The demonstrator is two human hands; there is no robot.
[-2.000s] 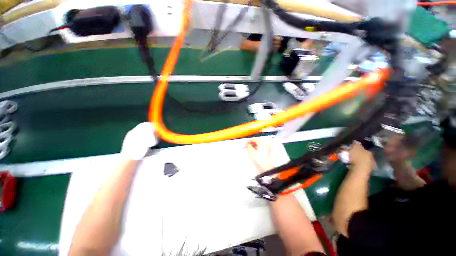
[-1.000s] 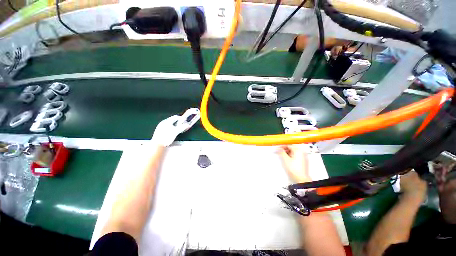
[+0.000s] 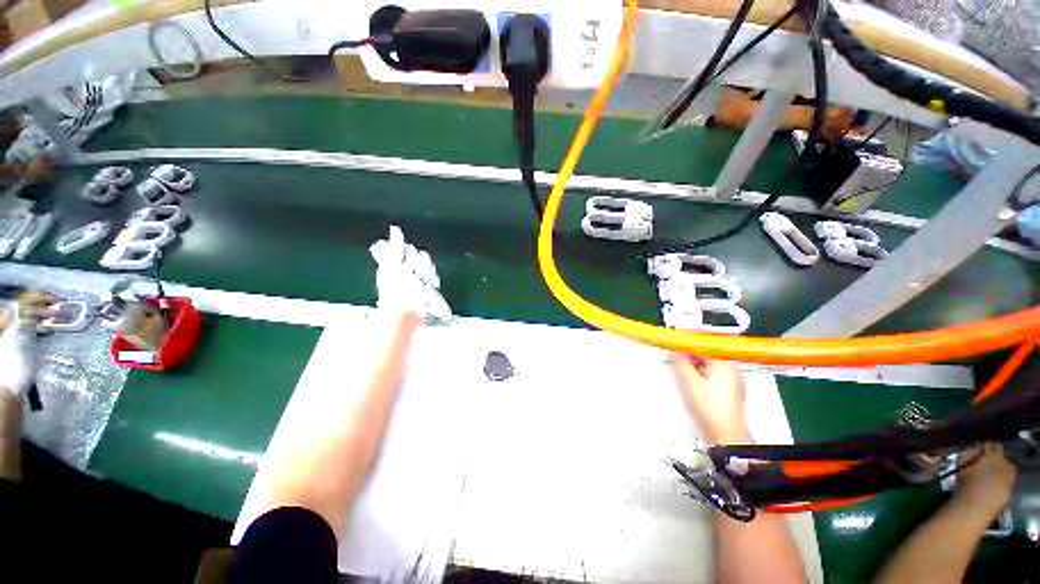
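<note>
My left hand (image 3: 408, 280), in a white glove, is over the near edge of the dark green belt, fingers pointing away and spread. No housing shows in it. My right hand (image 3: 709, 386) looks bare and is at the far right edge of the white sheet (image 3: 570, 445), just below a group of white oval housings (image 3: 698, 294). The orange hose passes by its fingertips, so its grip is unclear. A small dark part (image 3: 498, 365) lies on the sheet. The suspended black and orange tool (image 3: 798, 477) hangs across my right forearm.
The orange hose (image 3: 684, 338) arcs across the view. More housings (image 3: 143, 240) lie on the belt at left. A red bin (image 3: 171, 337) stands at left. Plugs hang from the overhead rail (image 3: 308, 43). Other people's arms (image 3: 956, 519) show at both sides.
The view has shifted left. The white housing in my left hand a second ago no longer shows there, and the gloved fingers have spread. My right hand stays near the sheet's far edge.
</note>
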